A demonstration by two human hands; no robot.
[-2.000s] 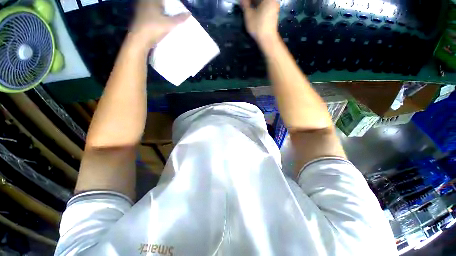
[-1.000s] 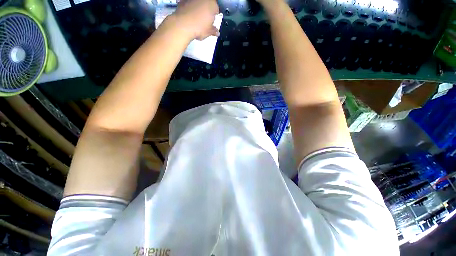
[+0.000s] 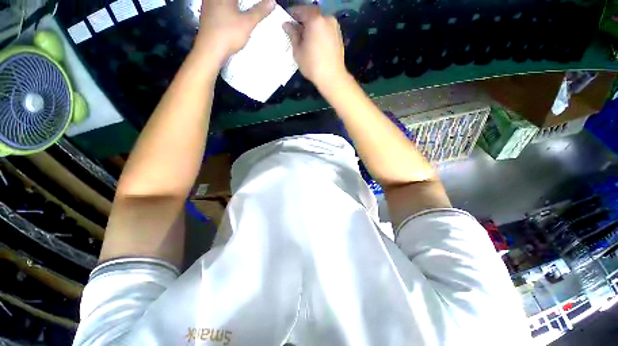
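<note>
A white label sheet (image 3: 260, 62) is in my left hand (image 3: 227, 26), over the front part of the bench. The sheet is bent, with a corner pointing down towards me. My right hand (image 3: 317, 42) is at the sheet's right edge with fingers bent; whether it holds a label or pinches the sheet cannot be told. Black plastic parts (image 3: 434, 37) lie in rows on the bench, with small light marks on several of them.
A lime green fan (image 3: 32, 101) stands at the left end. White printed labels (image 3: 124, 9) lie at the upper left. The green bench edge (image 3: 386, 86) runs across. Below right are a slatted pale crate (image 3: 450, 134), a green carton (image 3: 508, 133) and an open brown box (image 3: 525, 94).
My right hand has come back from the parts to the sheet. My left hand has moved left and the sheet shows more fully. The view has shifted, showing more floor at the right.
</note>
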